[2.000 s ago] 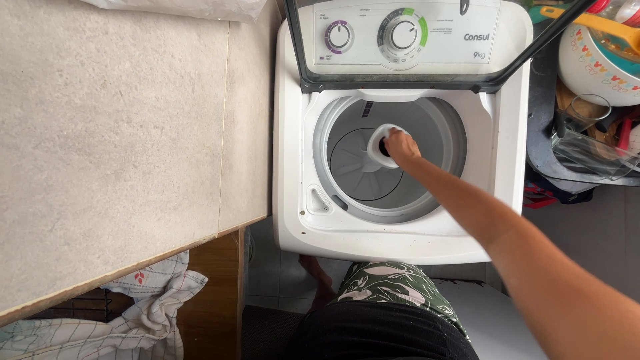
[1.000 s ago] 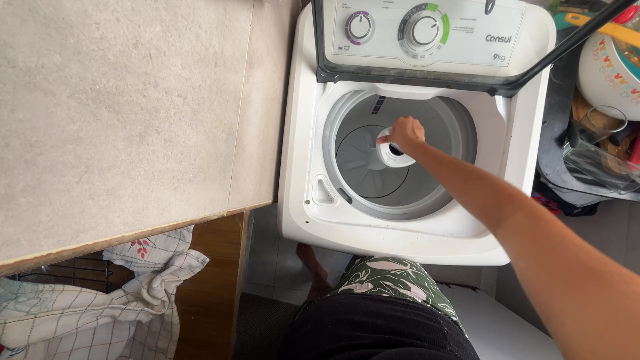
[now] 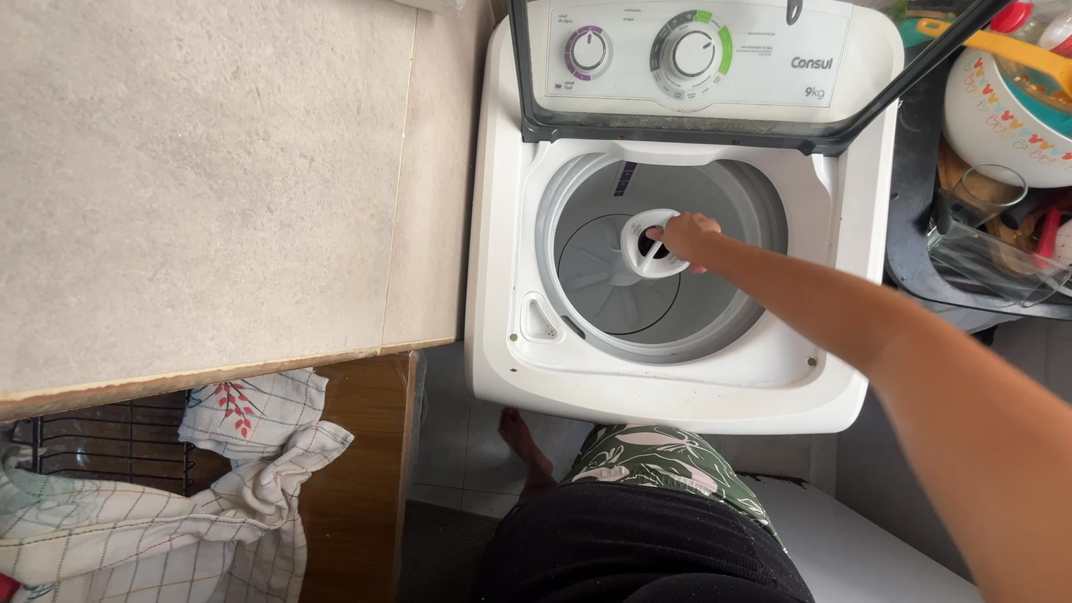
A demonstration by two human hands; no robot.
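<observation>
A white top-loading washing machine point(image 3: 670, 394) stands with its glass-panelled lid point(image 3: 909, 84) raised. Inside the grey drum point(image 3: 758, 209), my right hand point(image 3: 688, 239) grips the white round top of the agitator column point(image 3: 641, 261), with the thumb at its dark central opening. Finned blades show on the drum's base around the column. The control panel point(image 3: 779, 50) behind the drum has a small purple-ringed knob point(image 3: 589, 50) and a larger knob point(image 3: 694, 54) with a grey and green ring. My left hand is out of view.
A stone-like countertop point(image 3: 209, 184) lies left of the machine. Below it are checked dish towels point(image 3: 251, 519), a black wire rack point(image 3: 109, 452) and a wooden panel point(image 3: 360, 477). At right, a black tray point(image 3: 909, 243) holds a patterned white bowl point(image 3: 988, 117), a drinking glass point(image 3: 992, 193) and a yellow utensil point(image 3: 1005, 50).
My right hand stays on the agitator top, and its fingers and wrist have shifted slightly. The view has moved so that the washer sits a little farther right.
</observation>
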